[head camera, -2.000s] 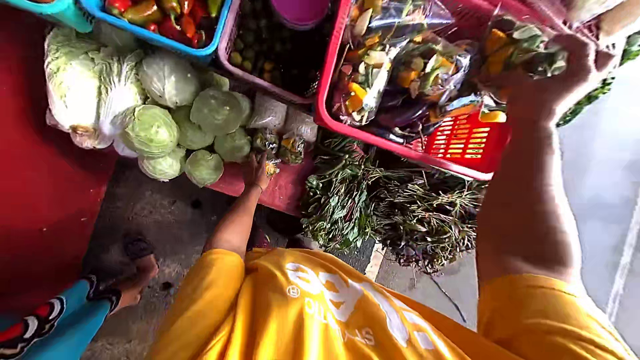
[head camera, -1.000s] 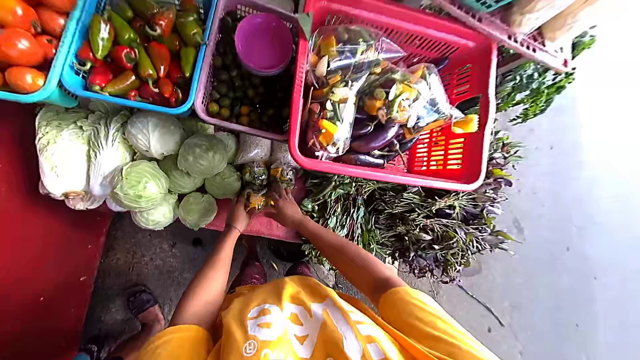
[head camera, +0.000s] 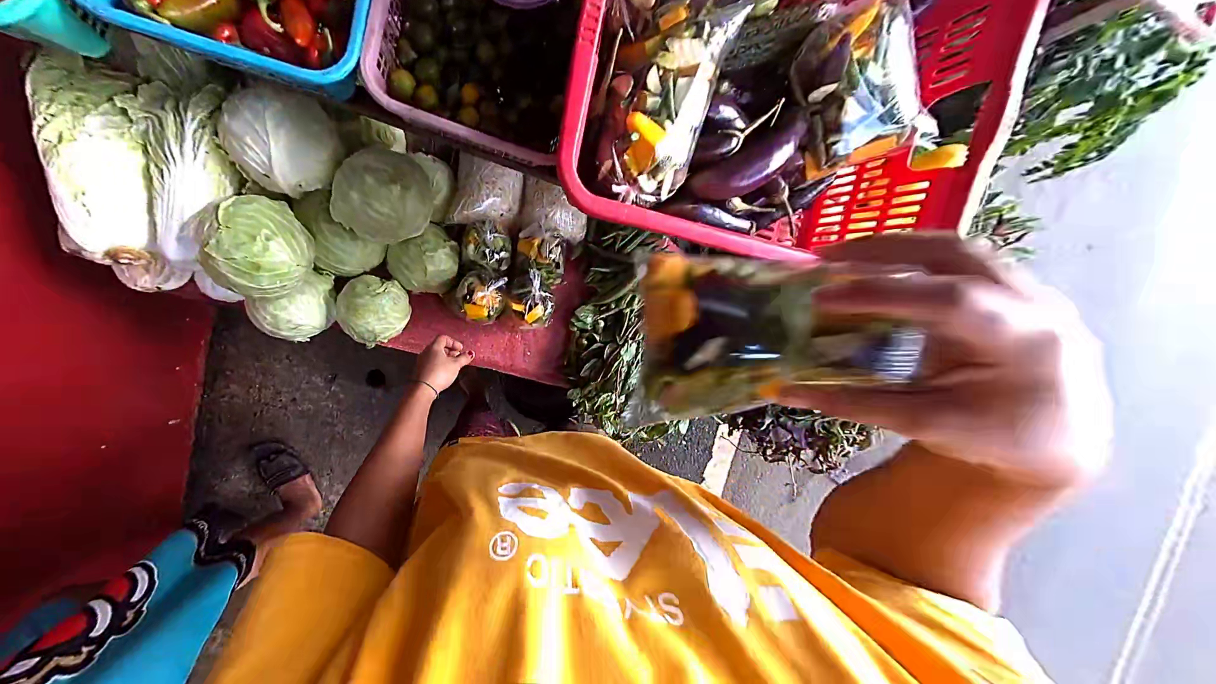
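My right hand (head camera: 988, 361), blurred by motion, grips a clear plastic bag of cut mixed vegetables (head camera: 731, 332) in front of the red basket. Orange and dark pieces show through the plastic. My left hand (head camera: 444, 363) is loosely closed at the front edge of the red table (head camera: 494, 347), with nothing visible in it. Just above it sit several small bagged vegetable packs (head camera: 482, 296), two abreast, and behind them two pale clear bags (head camera: 486, 190). The red plastic basket (head camera: 684, 223) holds eggplants (head camera: 750, 161) and more bags of mixed vegetables (head camera: 665, 104).
Round cabbages (head camera: 256, 245) and napa cabbages (head camera: 95, 161) lie at the left. Behind are a blue basket (head camera: 342, 71) of peppers and a pink basket (head camera: 427, 119) of small green fruits. Leafy bundles (head camera: 608, 332) are below the red basket. Another person's sandaled foot (head camera: 285, 470) is at lower left.
My right hand has moved from the small packs at the table edge out to the right and now holds a bag. My left hand has drawn back from the packs.
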